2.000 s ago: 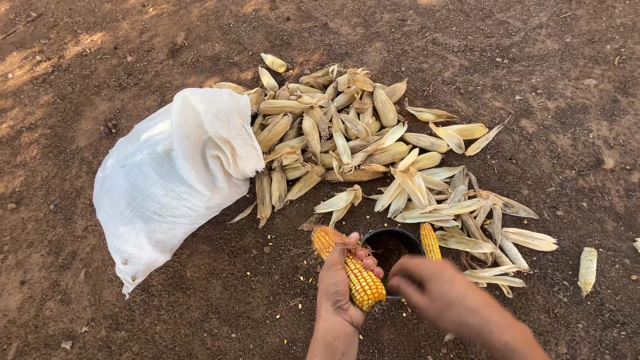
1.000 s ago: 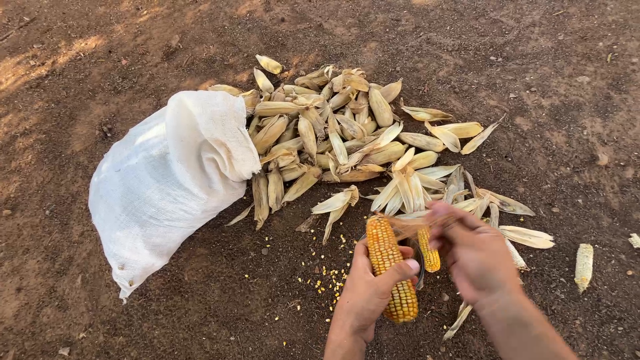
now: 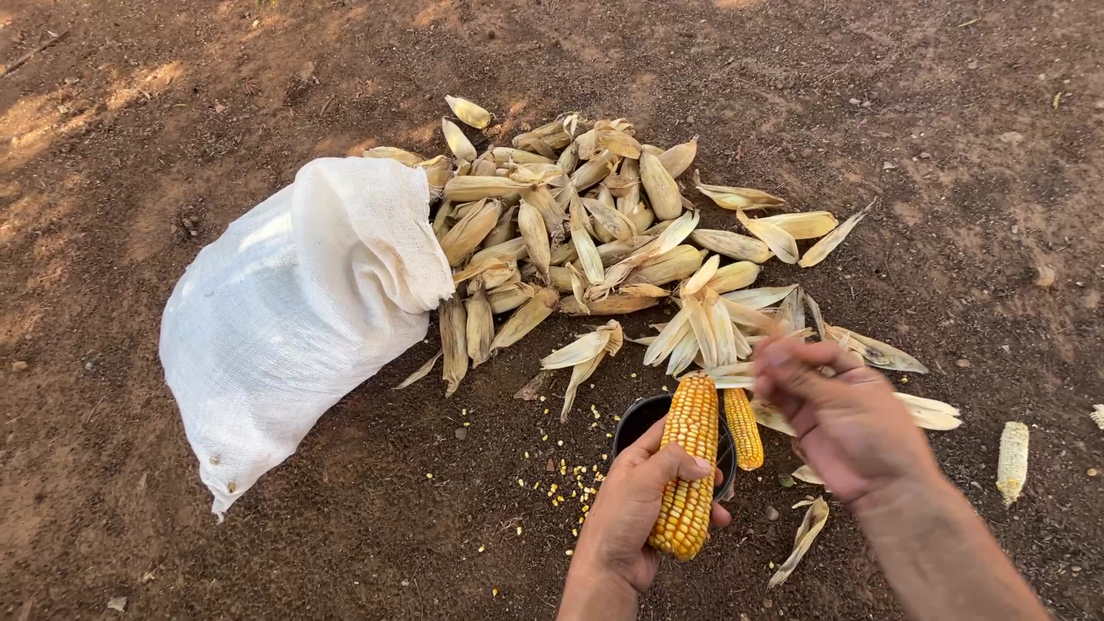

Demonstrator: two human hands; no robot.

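Observation:
My left hand is closed around a husked ear of yellow corn, which stands nearly upright in the view over a black bucket. The bucket is partly hidden behind the hand and the ear. To the right of the ear, my right hand is raised and blurred, its fingers curled together near a faint brownish wisp; whether they grip it is hard to tell. A second bare yellow ear lies beside the bucket, between the two hands. Loose husks lie just beyond them.
A white woven sack lies at the left, its mouth against a large heap of dry corn in husks. Loose kernels are scattered on the soil left of the bucket. At the far right is a stripped cob.
My right hand has moved from over the bucket to the right of the ear. The brown silk or husk strands seen earlier at the held ear's upper end are off it now.

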